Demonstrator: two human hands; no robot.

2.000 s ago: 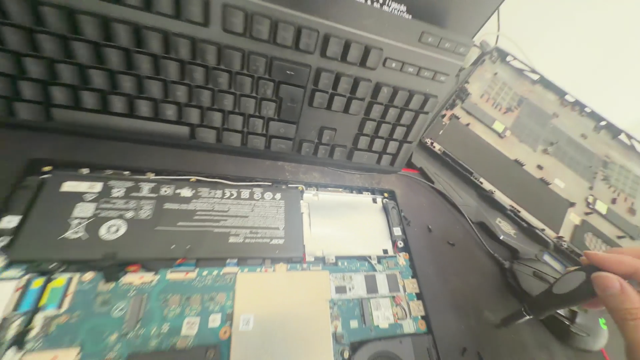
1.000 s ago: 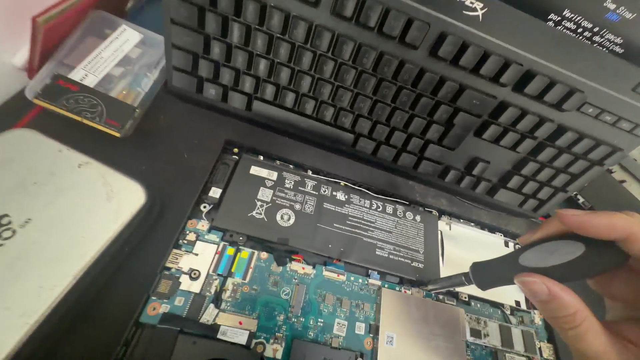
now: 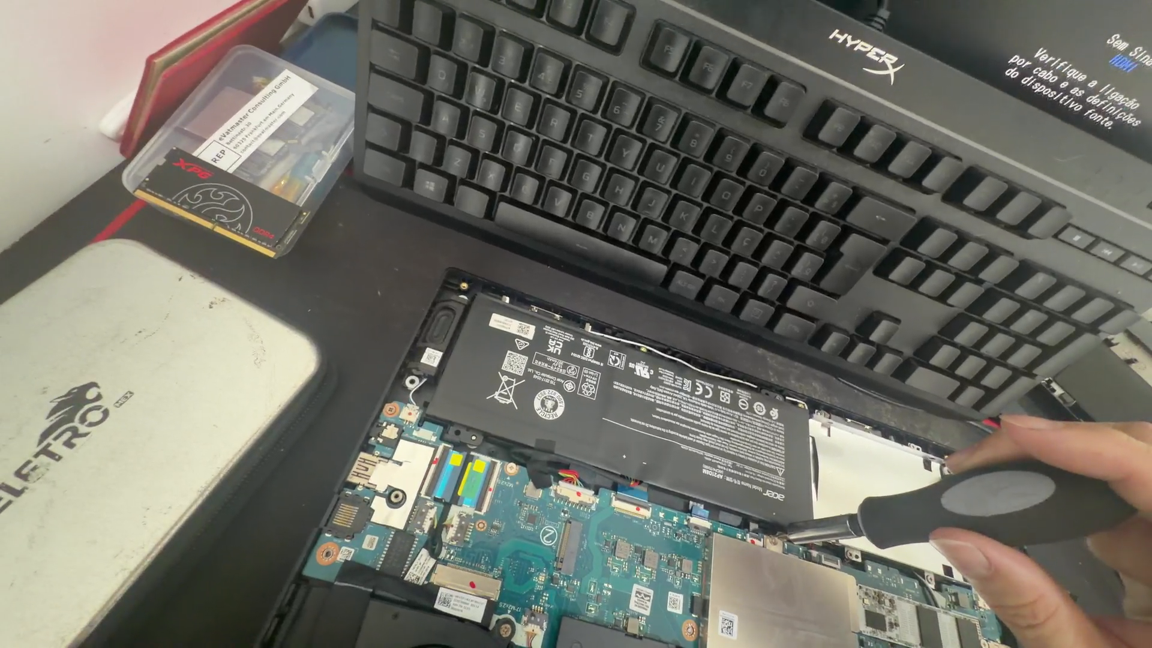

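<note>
At the right edge, my right hand [image 3: 1035, 576] grips a screwdriver by its black and grey handle [image 3: 999, 504]. Its metal shaft [image 3: 823, 527] points left, with the tip at the lower right corner of the black Acer laptop battery [image 3: 666, 432], by the board's edge. Whether the tip sits in a screw I cannot tell. Below the battery lies the green laptop motherboard [image 3: 585, 549], with a metal shield plate [image 3: 774, 594] just under the tip. A white panel [image 3: 886, 486] lies right of the battery, partly behind the screwdriver. My left hand is out of view.
A black HyperX keyboard [image 3: 585, 244] stands behind the open laptop, with a monitor [image 3: 1017, 54] above it. At the left lies a scuffed white case [image 3: 171, 360]. A clear plastic box [image 3: 328, 117] of small parts stands at the upper left, with an XPG memory module [image 3: 225, 203] on it.
Two seconds ago the screwdriver was over the desk right of the laptop; its tip is now at the battery's corner. The view has shifted left.
</note>
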